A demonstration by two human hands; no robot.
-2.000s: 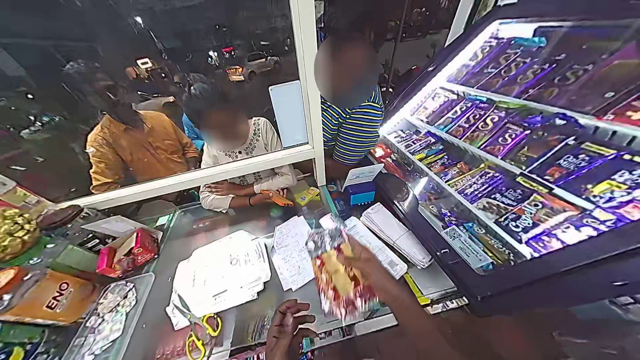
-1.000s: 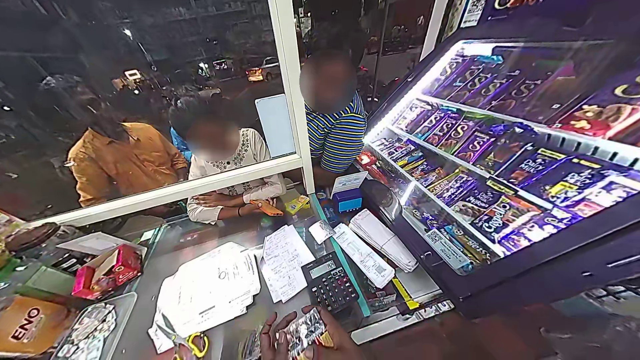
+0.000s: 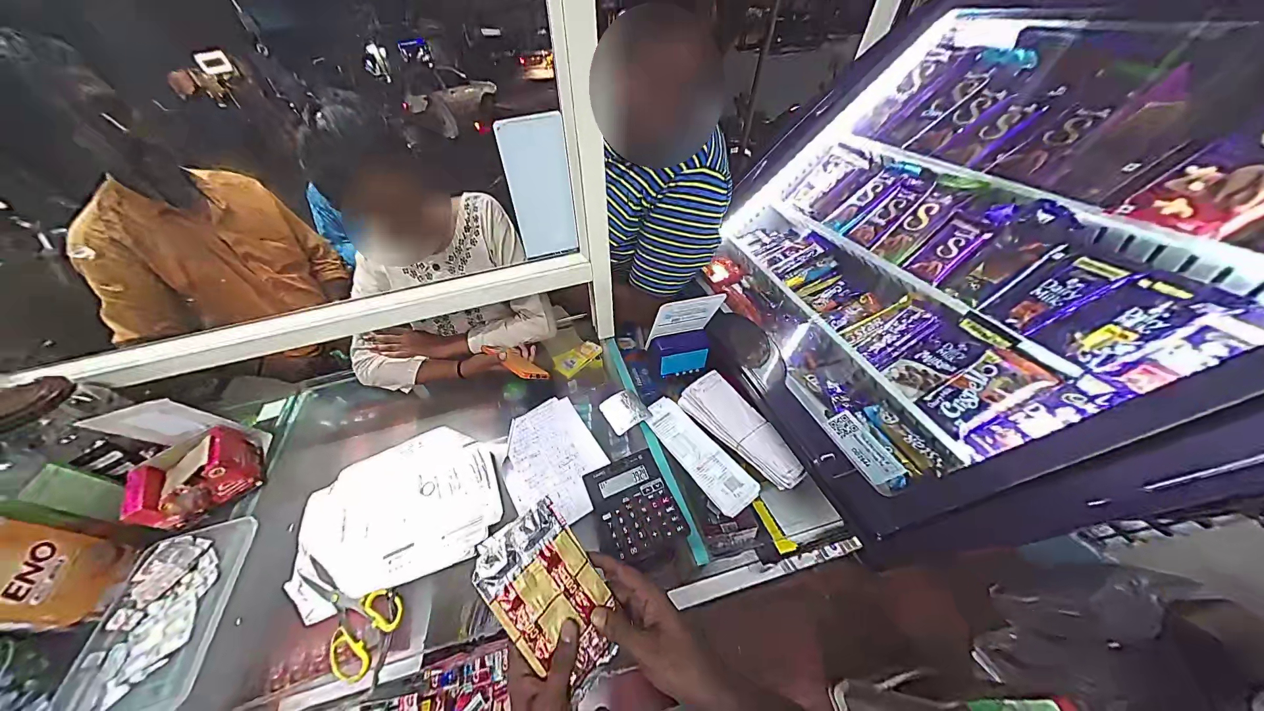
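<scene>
A red, gold and silver packet (image 3: 548, 592) is held between my two hands over the near edge of the glass counter. My left hand (image 3: 555, 667) grips its lower edge with the thumb on its face. My right hand (image 3: 647, 627) holds its right side. Just beyond the packet lie a black calculator (image 3: 637, 509) and handwritten sheets (image 3: 553, 459). To the left are a stack of white papers (image 3: 405, 513) and scissors with yellow handles (image 3: 365, 632).
Chocolate bars fill a lit display case (image 3: 889, 513) on the right. A plastic tray (image 3: 232, 583), a red box (image 3: 197, 479) and an orange ENO box (image 3: 59, 578) stand left. Several people are beyond the window frame (image 3: 474, 298); one holds an orange phone (image 3: 515, 363). Folded papers (image 3: 741, 430) lie by the case.
The packet, over the papers two seconds ago, has come nearer to me and is now in both hands. The calculator, hidden in the earliest frame, is visible.
</scene>
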